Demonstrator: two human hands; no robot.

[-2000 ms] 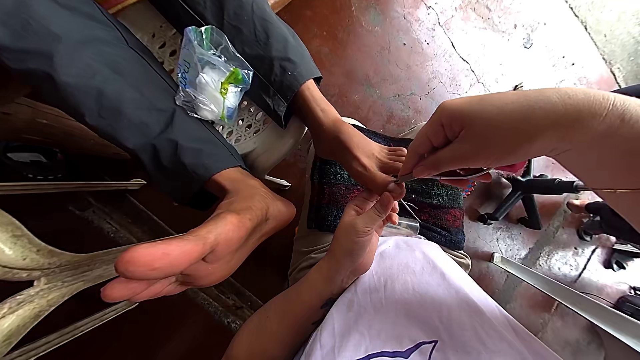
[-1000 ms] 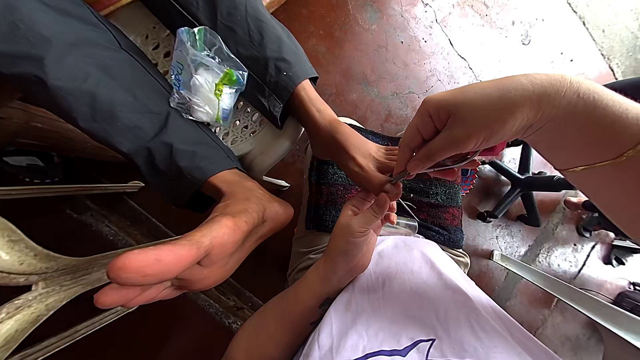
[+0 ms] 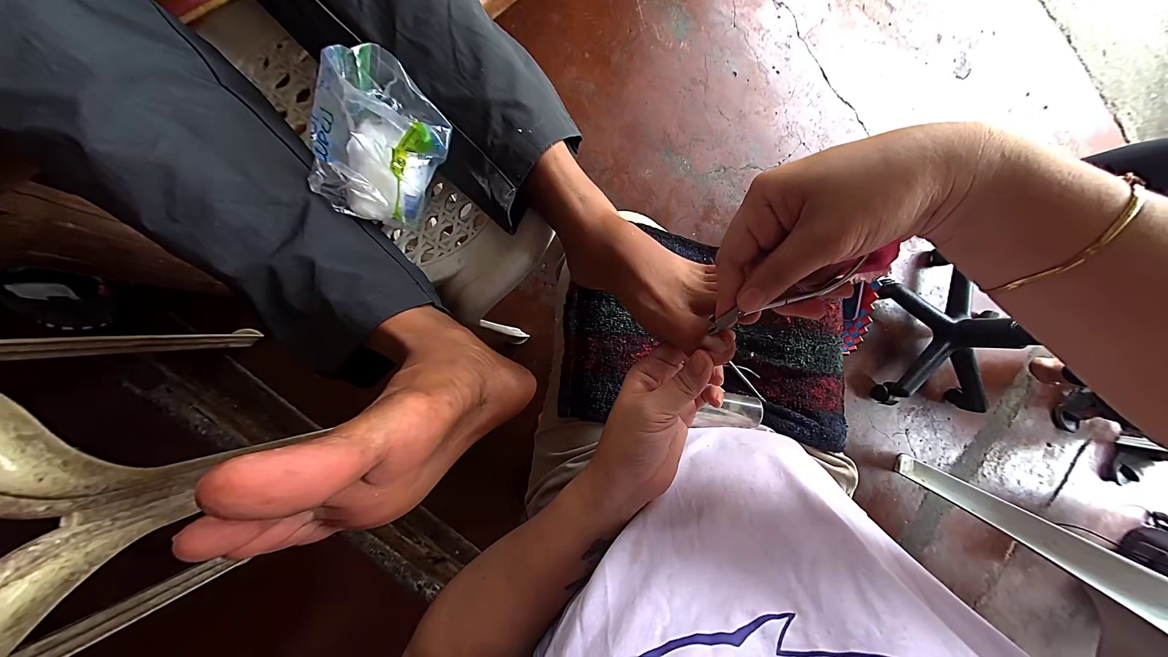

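Observation:
A person's bare foot (image 3: 643, 283) rests on a dark striped towel (image 3: 803, 365) laid over my lap. My left hand (image 3: 652, 411) grips the big toe of that foot from below, thumb and fingers around it. From the right, my right hand (image 3: 803, 228) holds metal nippers (image 3: 792, 297), their jaws at the toe's nail. Whether the jaws are closed on the nail cannot be made out. Beside my left hand, a clear plastic cup (image 3: 730, 411) and a thin metal tool (image 3: 744, 370) lie partly hidden on the towel.
The person's other foot (image 3: 392, 438) extends at the left, sole showing. A clear bag with white cotton (image 3: 379, 151) sits on a perforated plastic chair (image 3: 443, 228) between the legs. A black wheeled chair base (image 3: 954, 333) and a pale metal bar (image 3: 1031, 538) are at the right.
My right hand and wrist have turned and shifted slightly, with more of the bracelet showing; the nippers stay at the toe. My left hand keeps its hold.

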